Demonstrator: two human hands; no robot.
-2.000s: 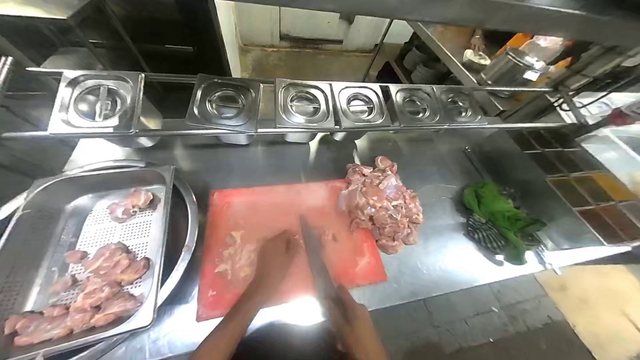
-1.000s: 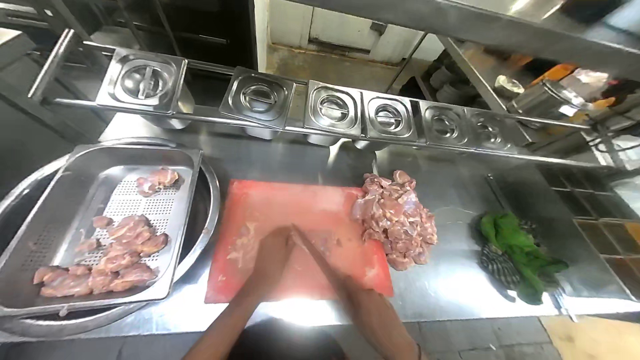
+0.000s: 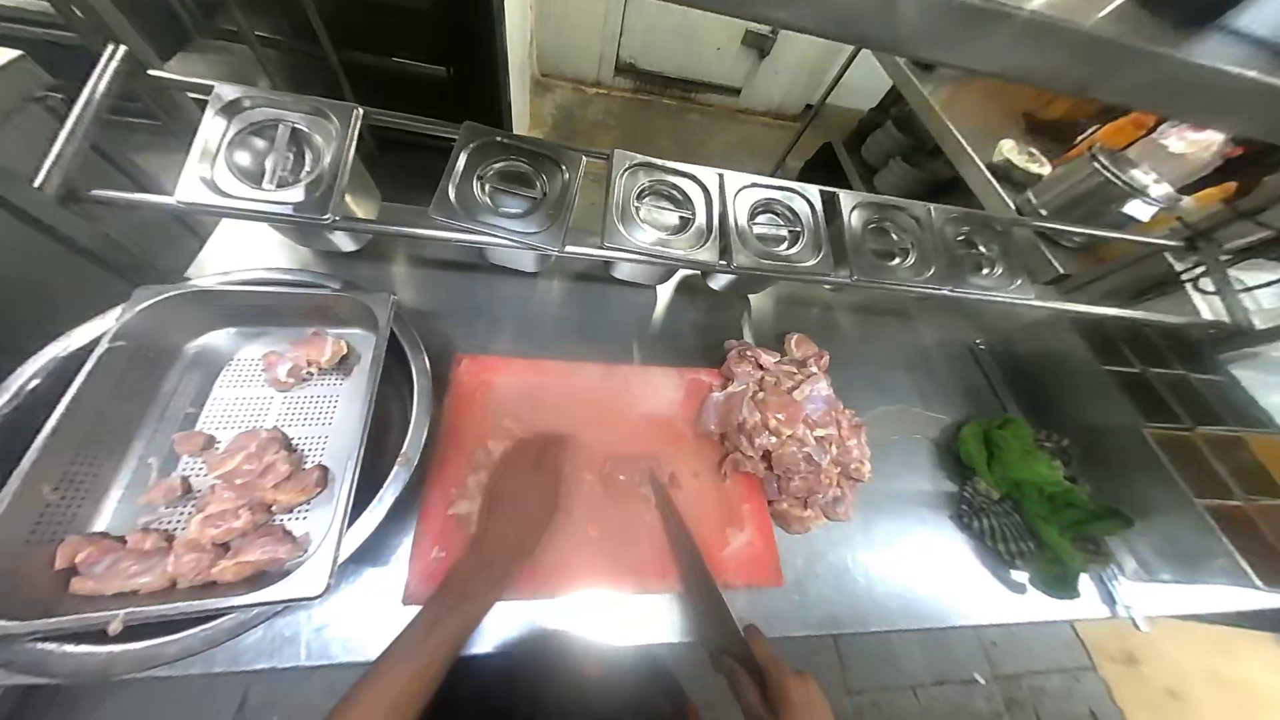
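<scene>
My right hand (image 3: 775, 680) grips the handle of a long kitchen knife (image 3: 695, 575), whose tip points up over a red cutting board (image 3: 590, 400). Small bits of raw meat (image 3: 630, 475) lie near the tip. My left hand (image 3: 525, 485), blurred, is over the board's left half beside pale scraps (image 3: 470, 495); its fingers are too blurred to tell if they hold anything. A heap of cut raw meat (image 3: 795, 430) overlaps the board's right edge. More raw pieces (image 3: 225, 510) lie in a perforated steel pan (image 3: 365, 400) on the left.
The pan rests on a large round metal bowl (image 3: 425, 400). Lidded steel containers (image 3: 665, 210) line the rail behind the board. Green leaves (image 3: 1035, 500) and a striped cloth (image 3: 990, 515) lie on the steel counter (image 3: 900, 370) at right, near a metal rod (image 3: 992, 375).
My left hand has moved left, away from the knife and the middle of the board. The knife has drawn back toward the front edge with my right hand.
</scene>
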